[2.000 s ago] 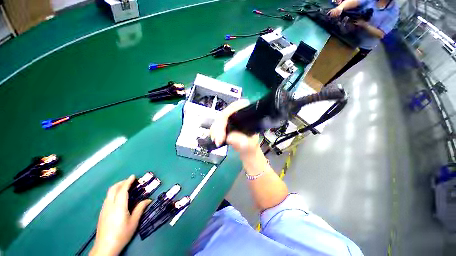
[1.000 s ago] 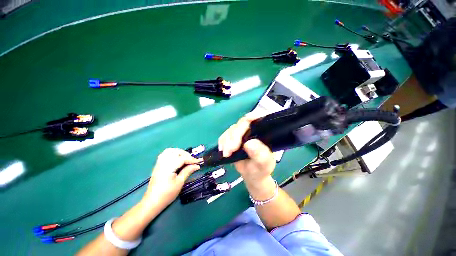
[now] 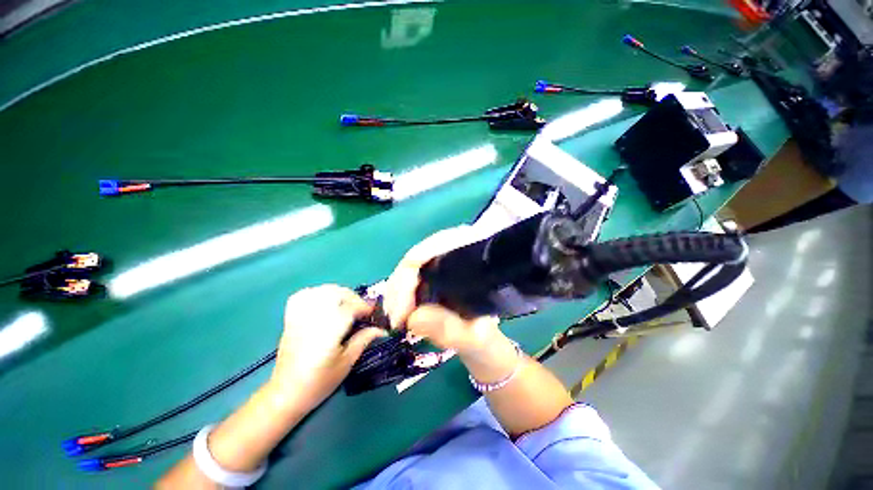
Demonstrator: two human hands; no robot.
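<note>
My right hand (image 3: 445, 297) is closed around the thick black electric screwdriver (image 3: 498, 266). Its tip end points down-left to my left fingers, and the tip itself is hidden. My left hand (image 3: 325, 335) pinches a black connector housing (image 3: 364, 292), mostly hidden by the fingers. Its black cord runs down-left to red and blue ends (image 3: 88, 442). A second cable assembly (image 3: 378, 371) lies on the bench just below my hands, with whitish contacts at its end.
A white screw feeder (image 3: 565, 182) stands behind the screwdriver. A second, dark-sided feeder (image 3: 670, 148) stands farther right. More cable assemblies (image 3: 349, 184) lie spaced along the green belt. The black corrugated screwdriver cable (image 3: 670, 251) loops right. A white strip (image 3: 421, 373) lies below my hands.
Over two seconds the screwdriver came from the feeder to the housing at my left fingers. Since one second ago it has tilted more upright, and the belt cables have shifted left.
</note>
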